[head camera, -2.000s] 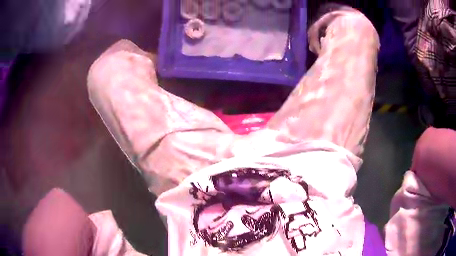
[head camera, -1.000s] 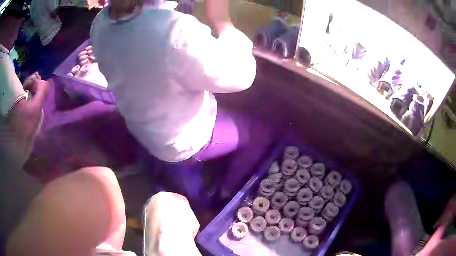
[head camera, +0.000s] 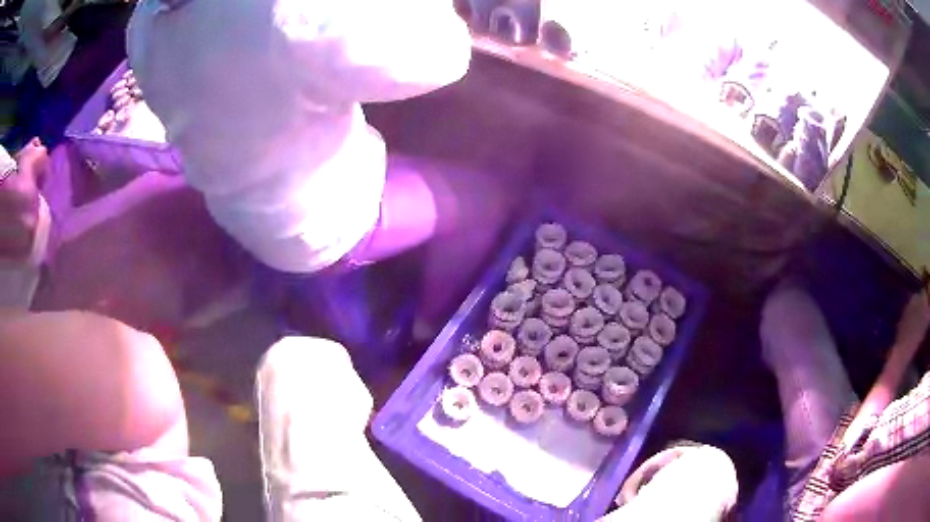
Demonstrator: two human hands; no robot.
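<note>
Neither of my hands is in view; only a bare bent arm with a white sleeve shows at the lower left, and some bare skin at the lower right edge. A blue plastic tray stands in front of my knees. White scalloped rings with central holes fill most of it in rows, several of them stacked. White paper shows bare at the tray's near end.
A glaring lit oven with dark pieces inside stands on the bench at the upper right. More dark hollow pieces lie left of it. A person in white sits ahead left, near another tray. Another person's plaid clothing is at right.
From looking down at my lap, the view has swung to the tray and bench. Over the last second, tray, oven and neighbour have shifted up and left in the picture.
</note>
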